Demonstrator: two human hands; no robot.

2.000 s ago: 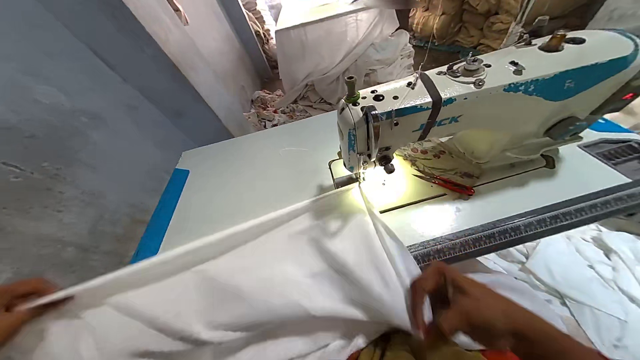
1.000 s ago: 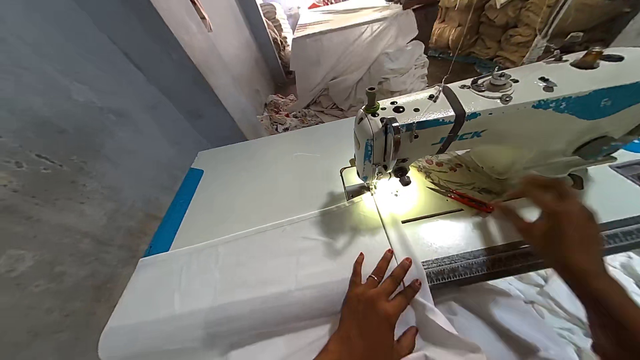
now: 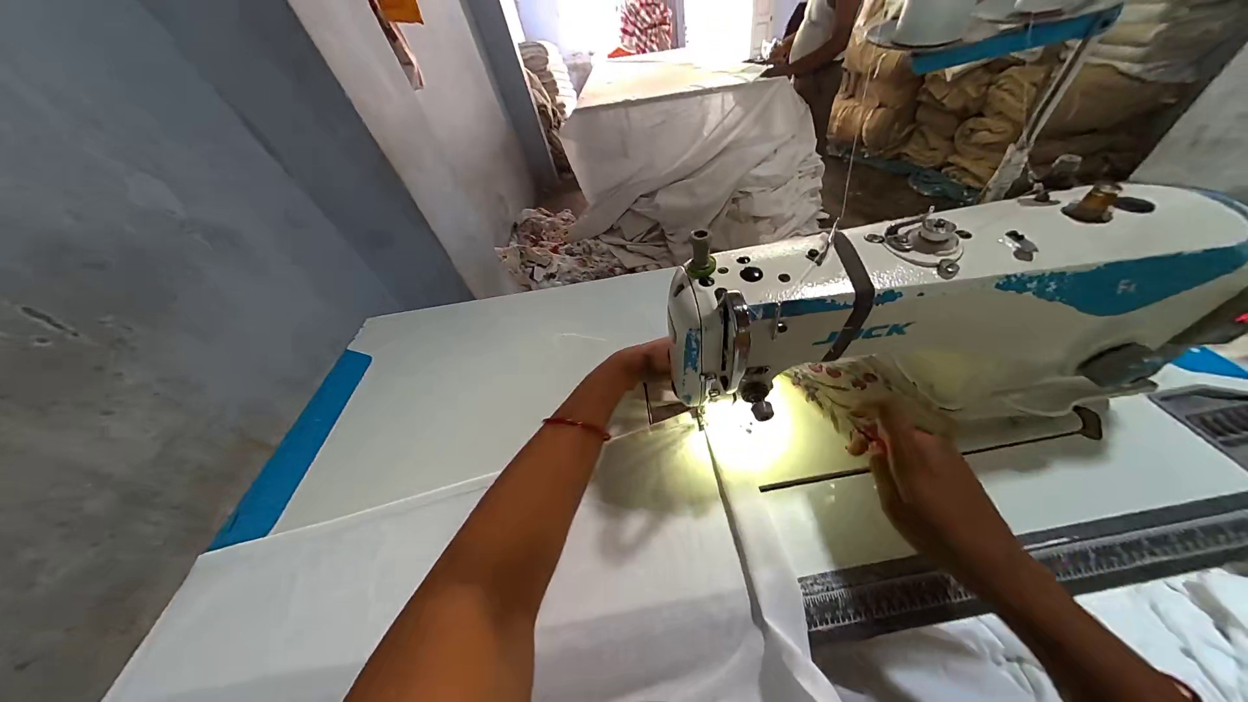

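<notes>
White cloth (image 3: 634, 546) lies over the front of the table, its top edge running to the lit needle area of a Jack sewing machine (image 3: 936, 312). My left hand (image 3: 651, 361) reaches behind the machine's needle head, its fingers hidden there. To the right of the needle, my right hand (image 3: 892, 448) is blurred, with its fingers around a small red-handled tool (image 3: 868, 439). A floral-print cloth (image 3: 838, 385) is bunched under the machine's arm, behind that hand.
A black measuring strip (image 3: 1121, 556) runs along the table's front edge. Beyond the table stand a cloth-covered table (image 3: 692, 117), scrap fabric (image 3: 565, 249) and stacked sacks (image 3: 965, 117). A person (image 3: 824, 49) stands at the back. Grey wall (image 3: 195, 175) rises at left.
My left hand has moved from the cloth in front of the needle to behind the machine head. My right hand has come onto the red tool, which lay on the table before.
</notes>
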